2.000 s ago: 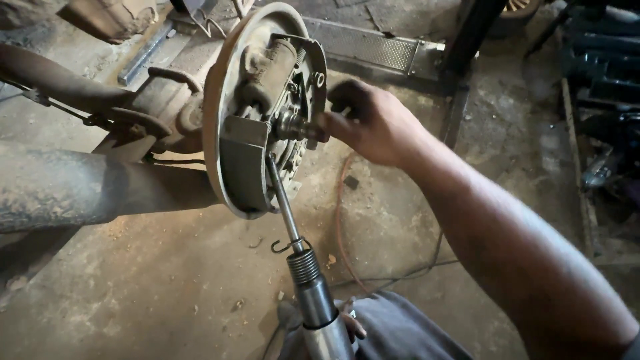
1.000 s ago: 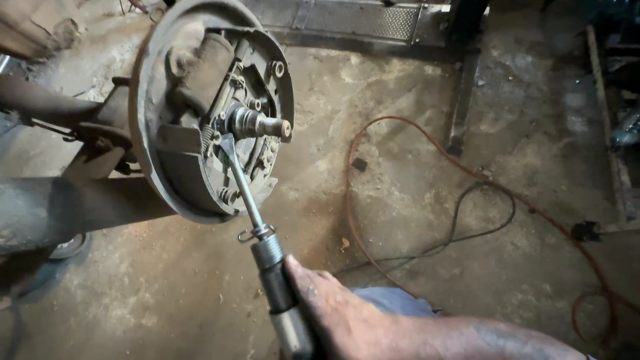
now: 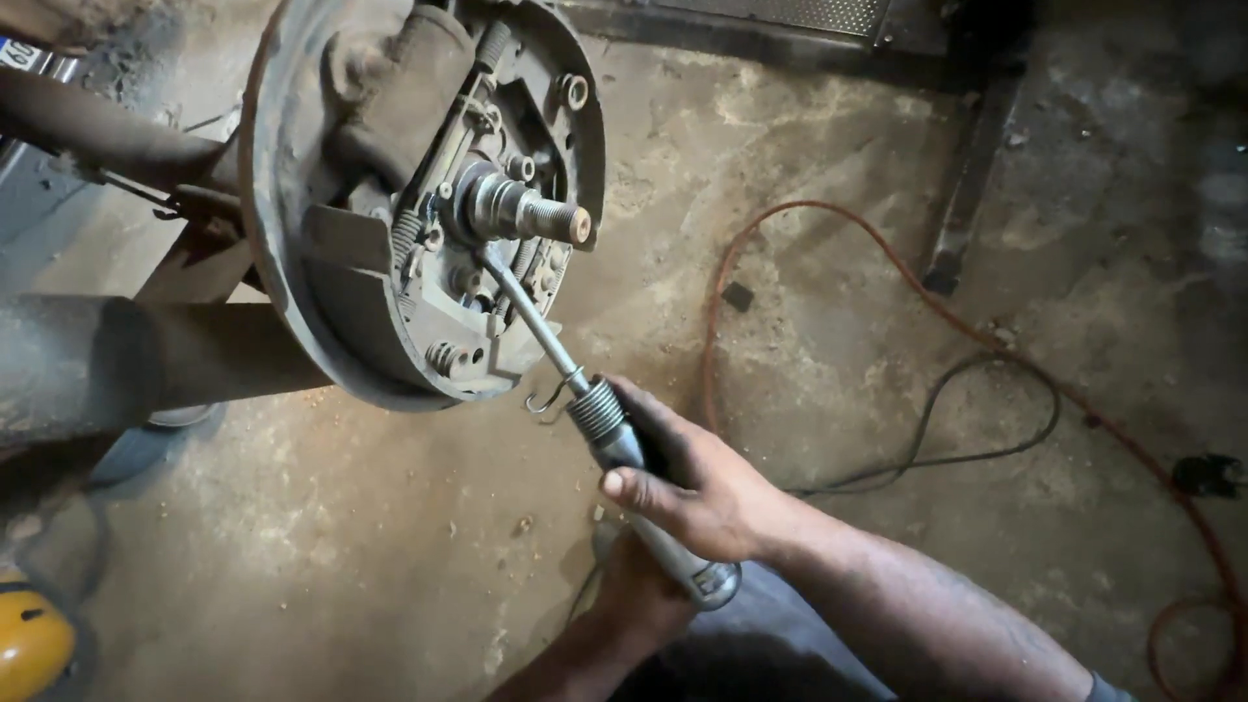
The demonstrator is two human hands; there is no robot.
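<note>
A drum brake assembly (image 3: 341,283) with its brake shoes stands at upper left, a stepped, threaded spindle (image 3: 531,216) jutting from its middle. I have a long metal tool with a thin shaft (image 3: 536,327) and a thick grey handle, tip against the assembly just below the spindle. A coil spring (image 3: 597,411) with a hooked end sits around the shaft at the handle's front. My right hand (image 3: 682,478) wraps the front part of the handle, thumb on top. My left hand (image 3: 639,580) is at the handle's rear, its fingers partly hidden behind it.
An axle tube (image 3: 195,356) runs left from the brake. On the concrete floor lie a red hose (image 3: 858,219) and a dark cable (image 3: 936,390). A metal frame (image 3: 780,29) with a perforated plate is at the top, a yellow object (image 3: 34,634) at lower left.
My right hand was at the spindle two seconds ago and is now on the tool's handle. The tool's tip has moved from the shoe's lower edge to just below the spindle.
</note>
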